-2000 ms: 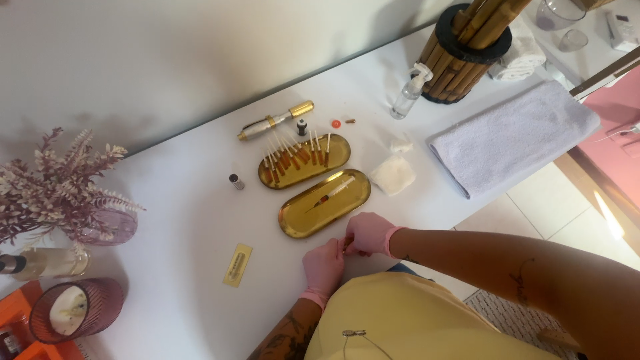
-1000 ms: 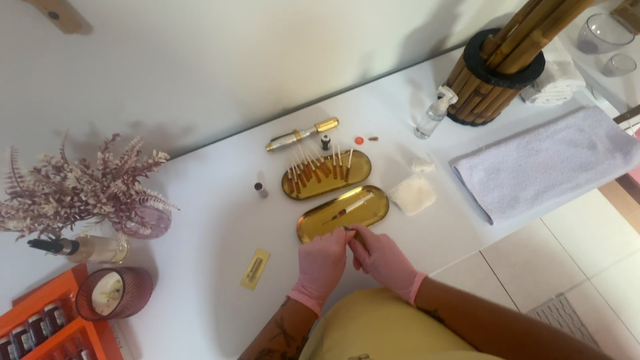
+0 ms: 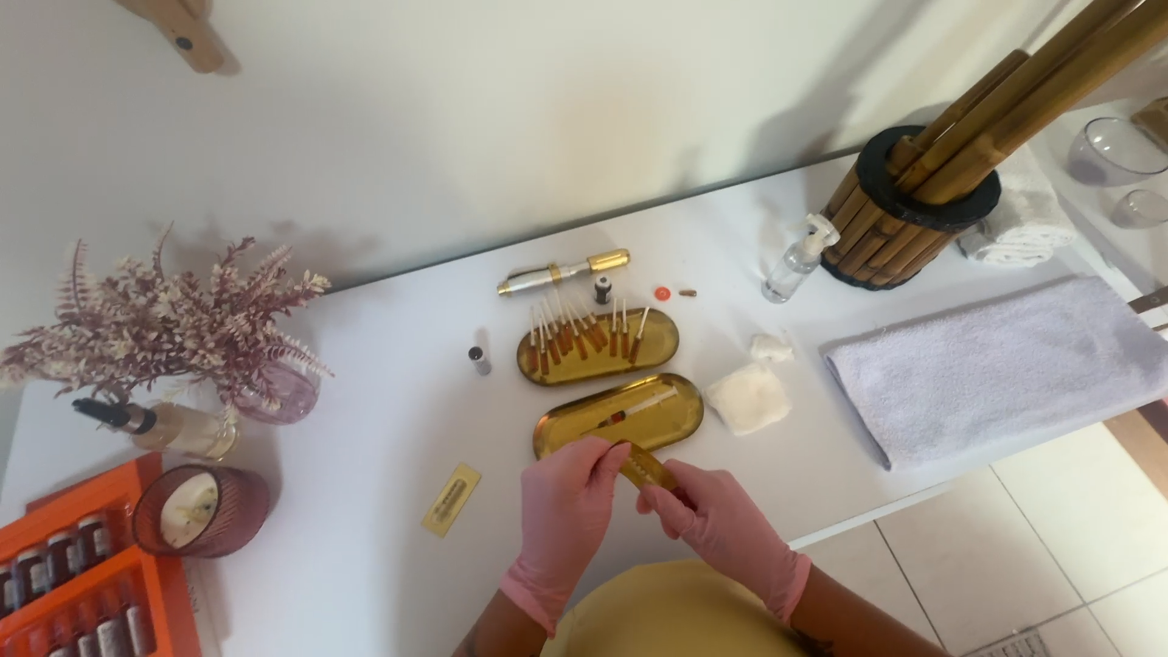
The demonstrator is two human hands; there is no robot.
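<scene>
In pink gloves, my left hand (image 3: 568, 511) and my right hand (image 3: 716, 511) pinch opposite ends of a small golden strip or packet (image 3: 644, 467); what it is exactly I cannot tell. Just beyond them lies an oval gold tray (image 3: 657, 432) holding a thin syringe (image 3: 630, 412). Behind it, a second gold tray (image 3: 664, 339) carries several amber-filled small applicators (image 3: 584, 338) with white stems. A silver and gold pen device (image 3: 563, 272) rests near the wall, beside a small dark vial (image 3: 602, 290). A yellow printed packet (image 3: 452, 500) lies left of my left hand.
White cotton pads (image 3: 750, 399), a clear spray bottle (image 3: 792, 260), a bamboo holder (image 3: 890, 219) and a folded lilac towel (image 3: 1004, 365) stand or lie to the right. On the left are a candle glass (image 3: 203, 511), a pump bottle (image 3: 187, 429), a flower vase (image 3: 278, 392) and an orange box of vials (image 3: 91, 557).
The golden strip between my hands now shows clearly, where before my fingers mostly covered it. My hands are a little farther apart than one second ago. The view has shifted.
</scene>
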